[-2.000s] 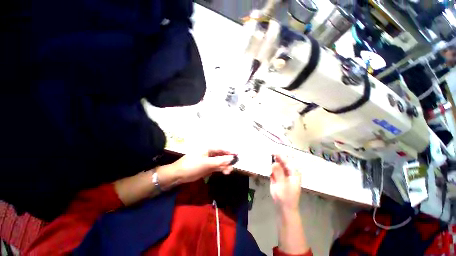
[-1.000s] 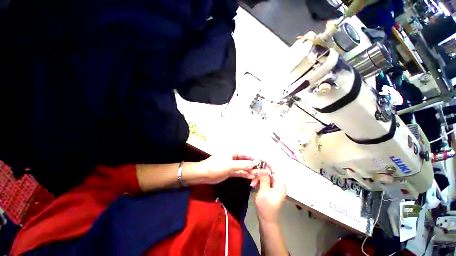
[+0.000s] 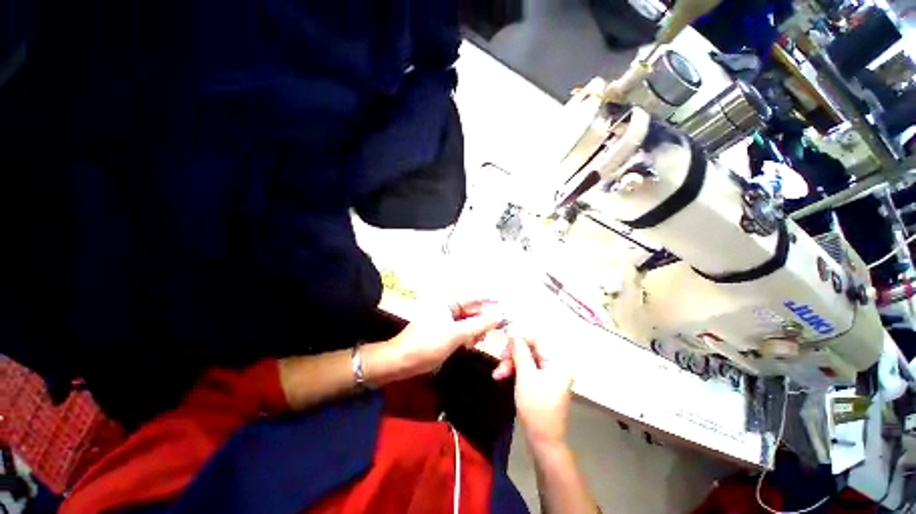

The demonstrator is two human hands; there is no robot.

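Note:
My left hand [image 3: 434,339] is in front of the table's near edge, thumb and fingers pinched on a tiny dark metallic item [image 3: 504,322], perhaps a bobbin or bobbin case. My right hand [image 3: 542,390] is close beside it, fingertips almost meeting the left ones; what it pinches, if anything, is too small to tell. The cream-white sewing machine [image 3: 738,246] with blue JUKI lettering and two black bands stands beyond the hands. Its needle area [image 3: 562,213] has no cloth under it. Thin reddish snips or tweezers [image 3: 573,299] lie on the white table [image 3: 663,397].
A large heap of navy cloth [image 3: 201,181] covers the left side and table edge. A red perforated crate [image 3: 45,422] is at lower left. Shiny metal cylinders [image 3: 728,115] stand behind the machine. A white and green packet [image 3: 849,422] hangs at its right end.
My hands were apart, then came together at the fingertips around the small item, which is now mostly covered. The view has shifted. The cloth heap and machine look unchanged.

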